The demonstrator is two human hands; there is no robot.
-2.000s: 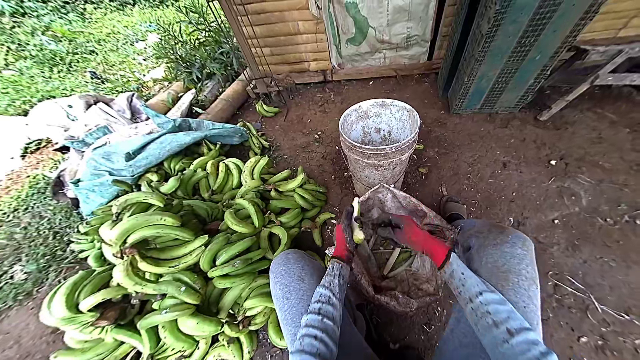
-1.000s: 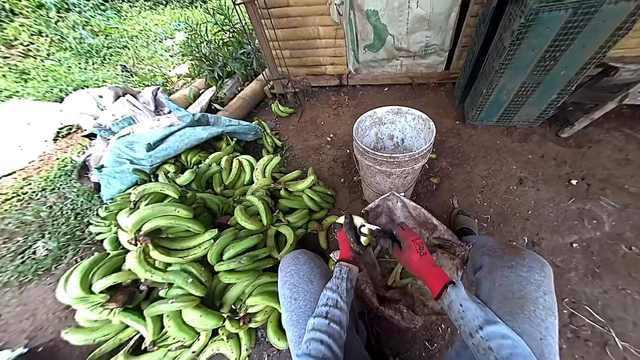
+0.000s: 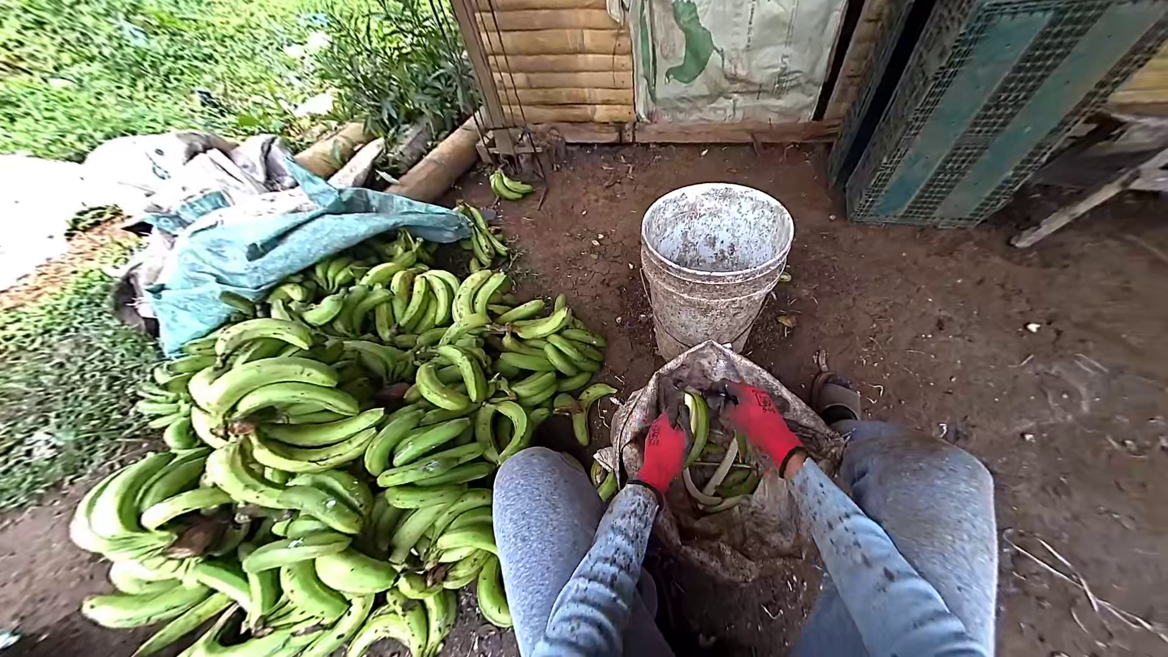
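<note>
My left hand [image 3: 665,445], in a red and dark work glove, grips a green banana or plantain [image 3: 697,427] whose side shows a pale strip. My right hand [image 3: 759,417], gloved alike, is close on the fruit's right with its fingers bent; whether it holds a tool cannot be made out. Both hands are over an open woven sack [image 3: 671,374] between my knees. Green peels [image 3: 741,482] and pale strips lie inside the sack. A dirty white plastic bucket [image 3: 718,265] stands upright just beyond the sack.
A large heap of green bananas or plantains [image 3: 301,429] lies at my left. Behind it is a crumpled blue tarp [image 3: 274,246]. Teal mesh crates [image 3: 985,119] lean at the upper right, near a wooden leg [image 3: 1086,203]. A bamboo wall [image 3: 566,64] stands behind.
My hands have moved down toward the sack's opening and now stand farther apart. The fruit between them, paler a second ago, now shows mostly green skin.
</note>
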